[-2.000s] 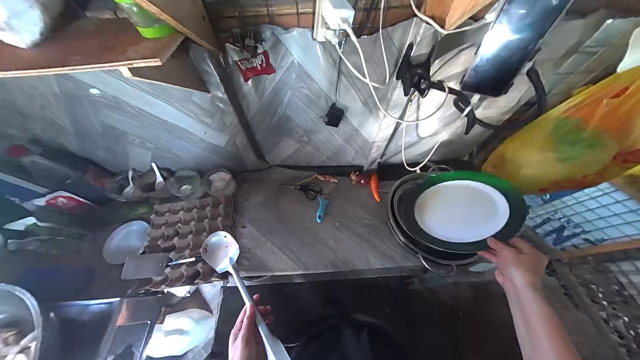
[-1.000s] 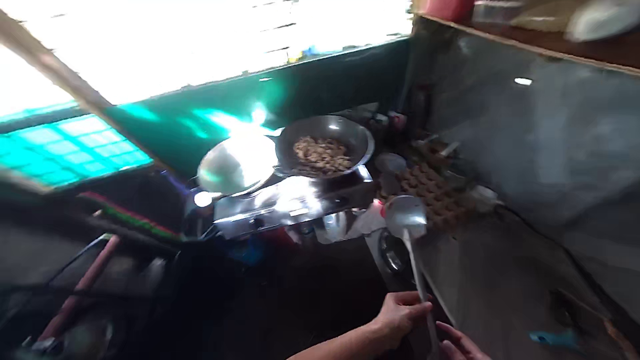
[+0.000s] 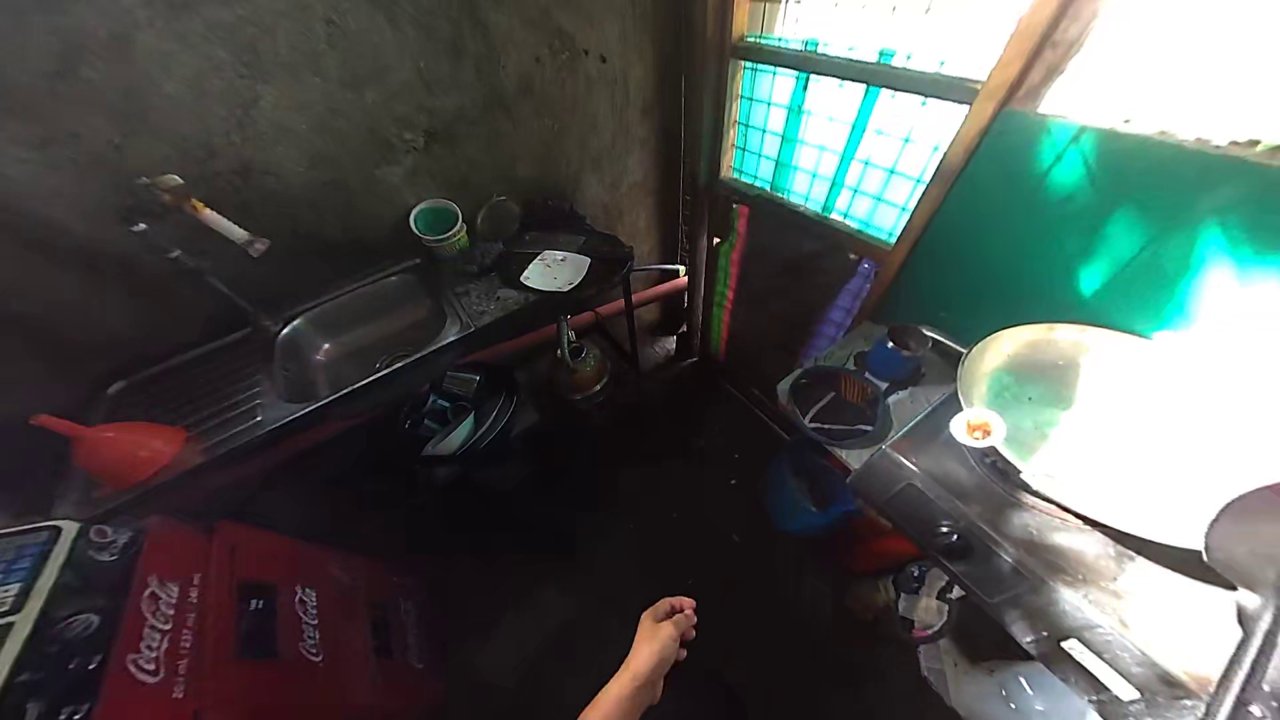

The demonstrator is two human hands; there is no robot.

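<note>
My left hand [image 3: 665,635] is low in the middle of the head view, over the dark floor, its fingers curled together with nothing visible in them. My right hand is out of view. At the right edge, a metal ladle [image 3: 1248,540] is partly cut off, its handle running down out of the frame; what holds it is hidden. Beside it, a large pale pan [image 3: 1040,385] sits on the steel gas stove [image 3: 930,480], part of it lost in glare. A small white dish with brown-orange bits [image 3: 978,428] is at the pan's near left side.
A steel sink [image 3: 360,335] lines the left wall, with a red plastic funnel [image 3: 125,450] on its drainboard. A white plate [image 3: 555,271] lies beyond. Red drink crates [image 3: 300,620] stand lower left. Dishes [image 3: 470,415] and a kettle-like pot [image 3: 580,370] are below the counter.
The view has swung far left to the sink. My left hand, on the ladle a second ago, is now off it. The green-rimmed plate held in my right hand earliest is out of view.
</note>
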